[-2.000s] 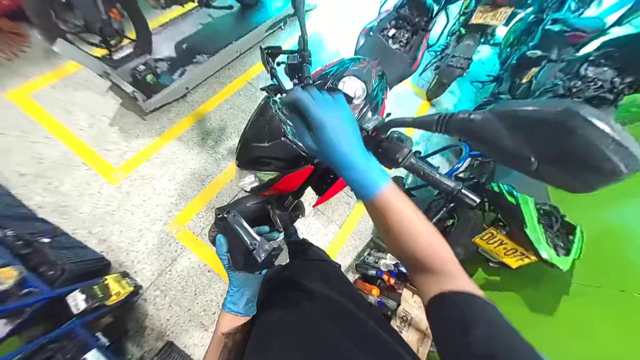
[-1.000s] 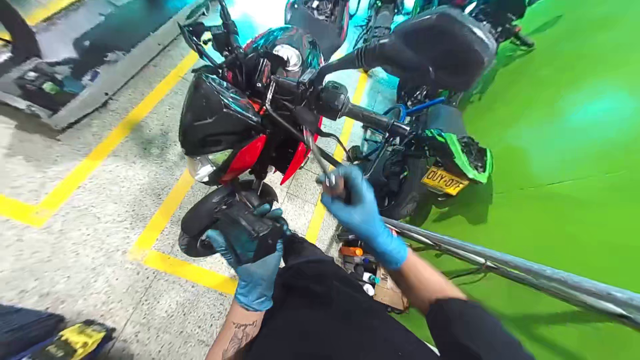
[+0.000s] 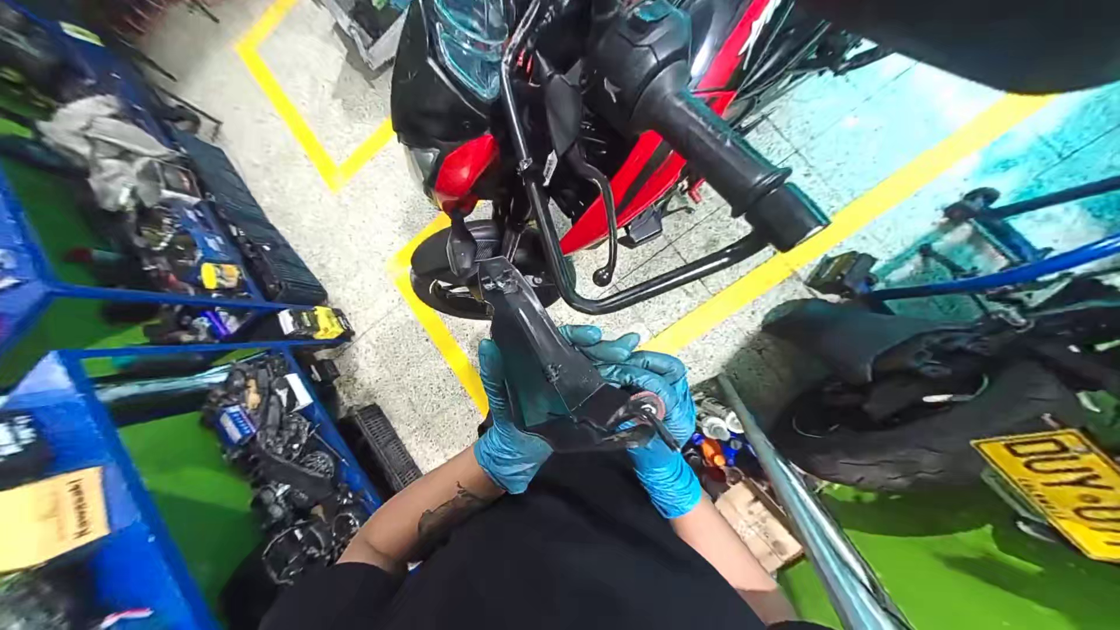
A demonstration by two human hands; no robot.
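Note:
In blue gloves, my two hands hold a black plastic motorcycle part (image 3: 551, 367) in front of my body. My left hand (image 3: 512, 437) grips its left side, fingers partly beneath it. My right hand (image 3: 656, 394) is at its right side, near a small round metal-and-reddish piece (image 3: 647, 405) at the lower right end; whether that piece is attached is unclear. Just beyond the part stands a red and black motorcycle, with its front wheel (image 3: 446, 271), black handlebar grip (image 3: 717, 149) and bent black guard bar (image 3: 665, 289).
Blue shelving (image 3: 131, 464) with loose parts stands at left. A metal rail (image 3: 805, 499) runs at lower right, beside a cardboard box (image 3: 757, 525). Another motorcycle's rear tyre (image 3: 892, 455) is at right. A dark mirror (image 3: 980, 35) overhangs the upper right.
My right hand has come from the motorcycle's front to the black part beside my left hand. The part is now raised and turned lengthwise. The view has shifted strongly.

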